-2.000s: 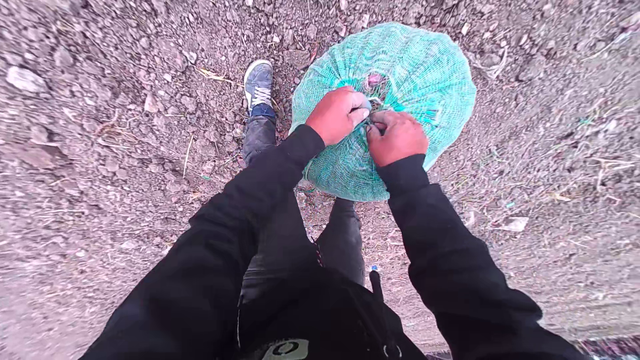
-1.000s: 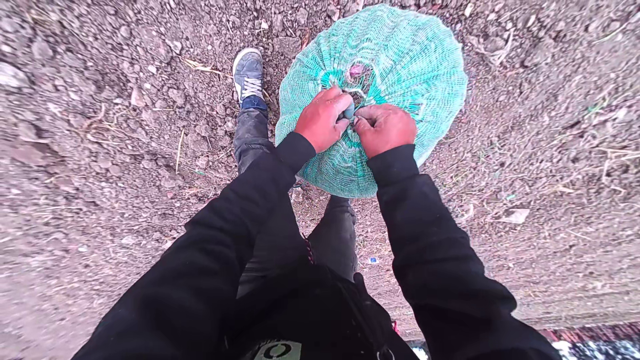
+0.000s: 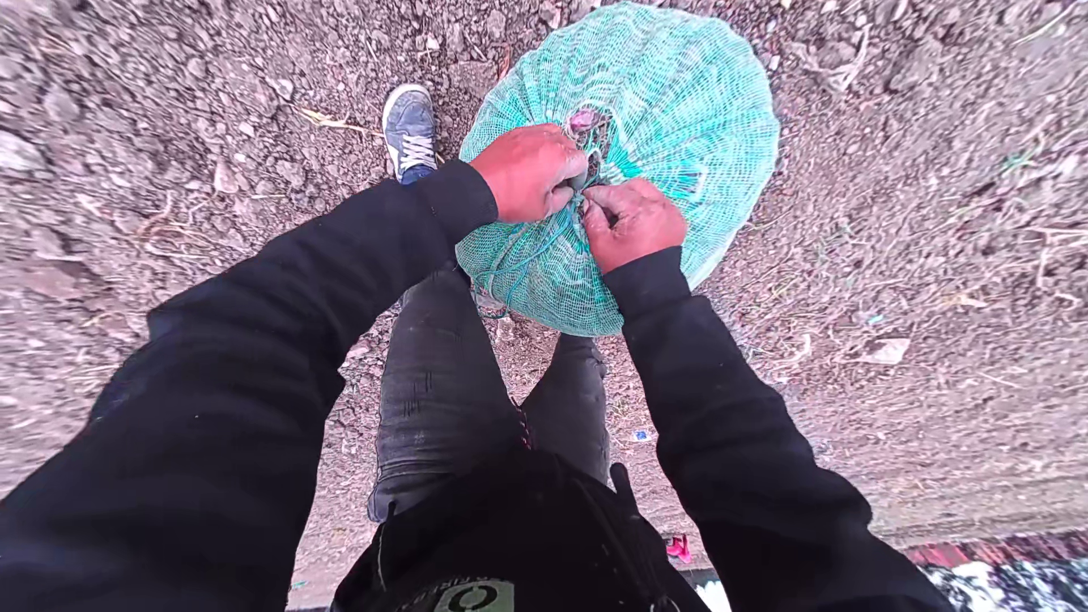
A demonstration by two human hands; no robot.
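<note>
A full, round green mesh sack (image 3: 697, 110) stands on the soil in front of my legs, its top gathered around a small opening where something pinkish-purple (image 3: 583, 121) shows. My left hand (image 3: 531, 172) pinches a thin green cord (image 3: 580, 194) at the gathered mouth. From the right, my right hand (image 3: 633, 223) grips the same cord with thumb and curled fingers, close beside the left. A loose length of cord (image 3: 514, 270) hangs over the near side of the sack. The fingertips partly cover the place where the cord crosses.
Rough, cloddy soil (image 3: 255, 170) with stones and dry stalks surrounds the sack. My blue shoe (image 3: 410, 132) is just left of it. A pale flat piece (image 3: 885, 351) lies on the ground at the right. Something red (image 3: 679, 548) and a dark, white-speckled area (image 3: 1011, 586) are near the bottom.
Both hands stay at the sack's gathered mouth. The loose cord on the sack's near side shows plainly now.
</note>
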